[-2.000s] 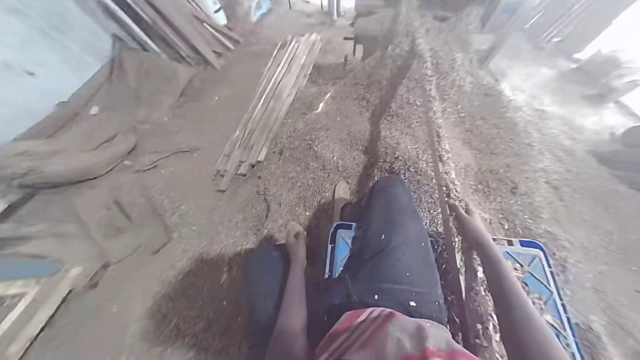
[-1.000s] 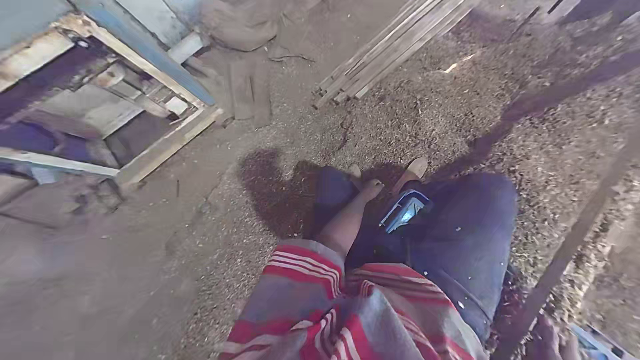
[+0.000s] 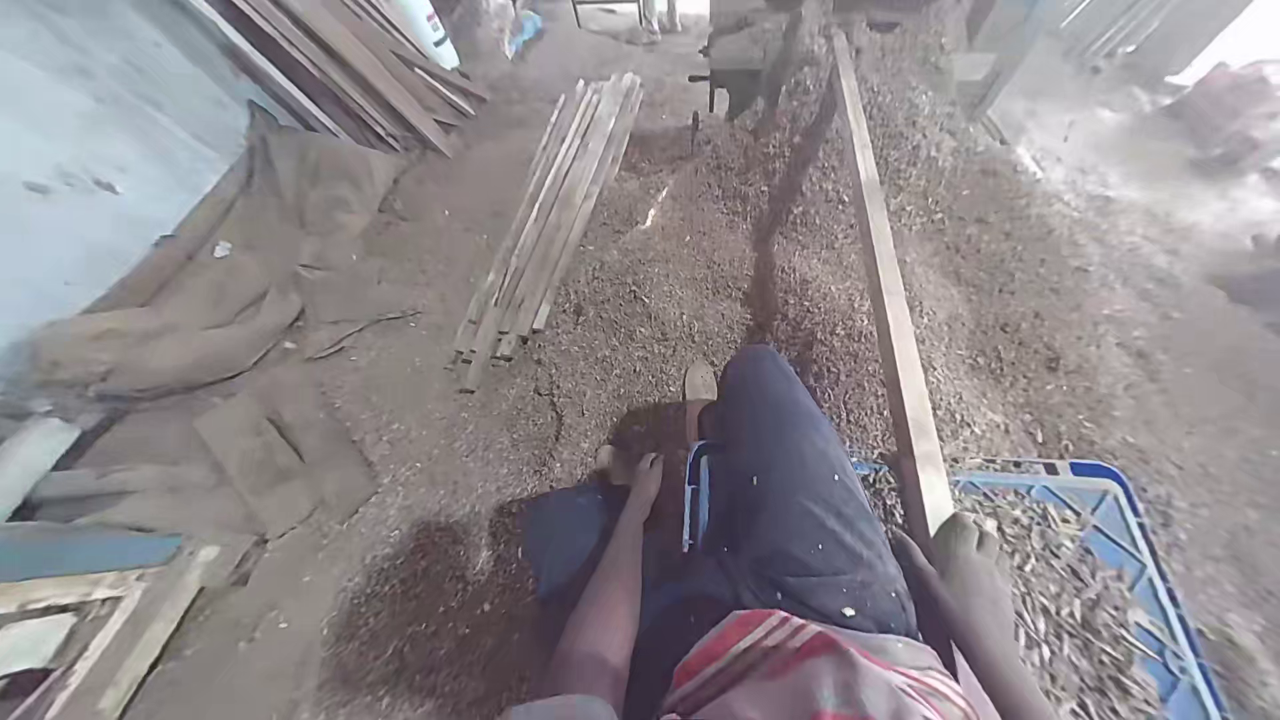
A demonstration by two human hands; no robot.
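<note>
A long wooden batten runs from the machine at the top down to my right side. My right hand is closed around its near end, beside my thigh. My left hand hangs in front of my left knee with nothing seen in it; its fingers are too small to read clearly. A blue plastic crate holding wood shavings lies next to my right hand. Part of another blue plastic thing shows between my legs.
A bundle of wooden strips lies on the shaving-strewn floor ahead. Brown sacking lies along the left wall, below leaning boards. A wooden frame is at lower left, and a machine stands at the top.
The view has swung back up and to the right, bringing the far end of the batten and the machine into sight again. Otherwise nothing has plainly changed.
</note>
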